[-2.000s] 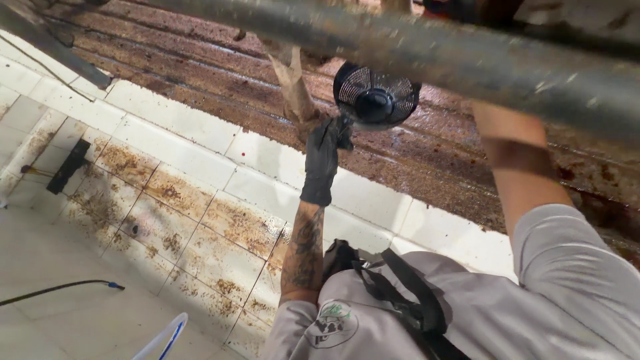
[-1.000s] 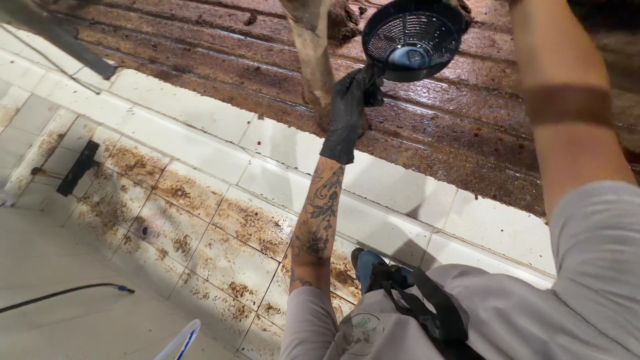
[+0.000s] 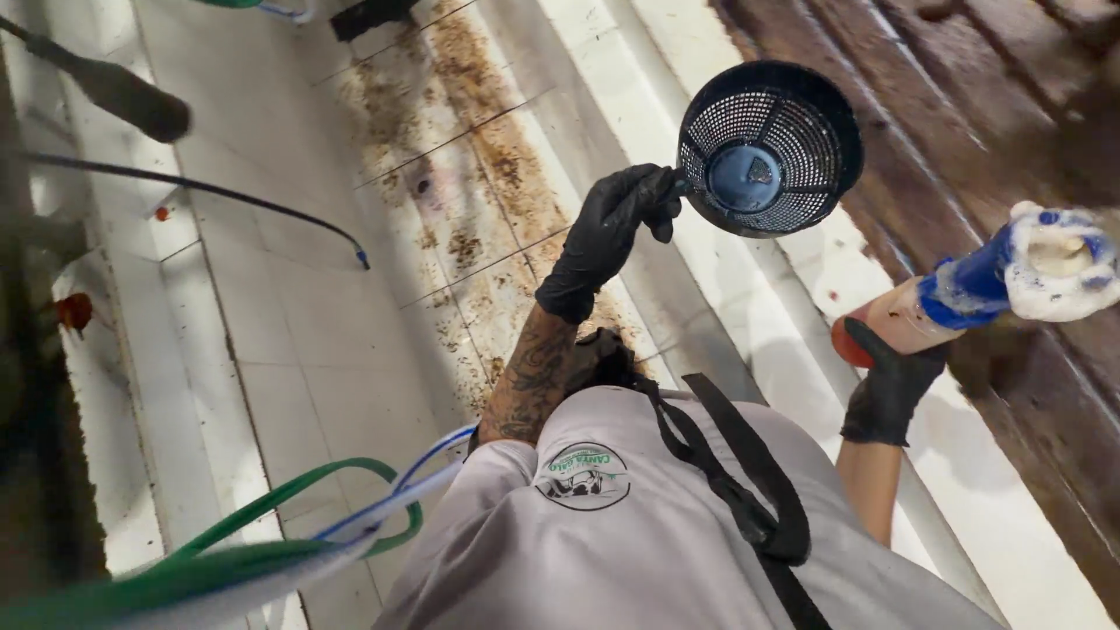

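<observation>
My left hand (image 3: 612,236), in a black glove, grips the handle of a black strainer cup (image 3: 770,149) with perforated sides and a solid round base. The cup hangs over the white ledge, beside the ridged brown floor. My right hand (image 3: 892,385), also gloved in black, holds a teat dip cup (image 3: 936,306), a bottle with a reddish bottom and a blue top. White foam (image 3: 1059,267) covers the top. The bottle lies tilted, its foamy end toward the right edge of the view.
Dirt-stained white tiles (image 3: 472,175) lie beyond my left arm. Green and blue-white hoses (image 3: 350,525) cross at lower left. A thin black hose (image 3: 262,199) and a dark blurred object (image 3: 131,92) are at upper left. The wet ridged floor (image 3: 936,131) stretches along the right.
The view has turned a lot. My right hand, out of sight one second ago, now shows with the foamy bottle. The strainer cup, earlier held over the ridged floor, is now over the white ledge.
</observation>
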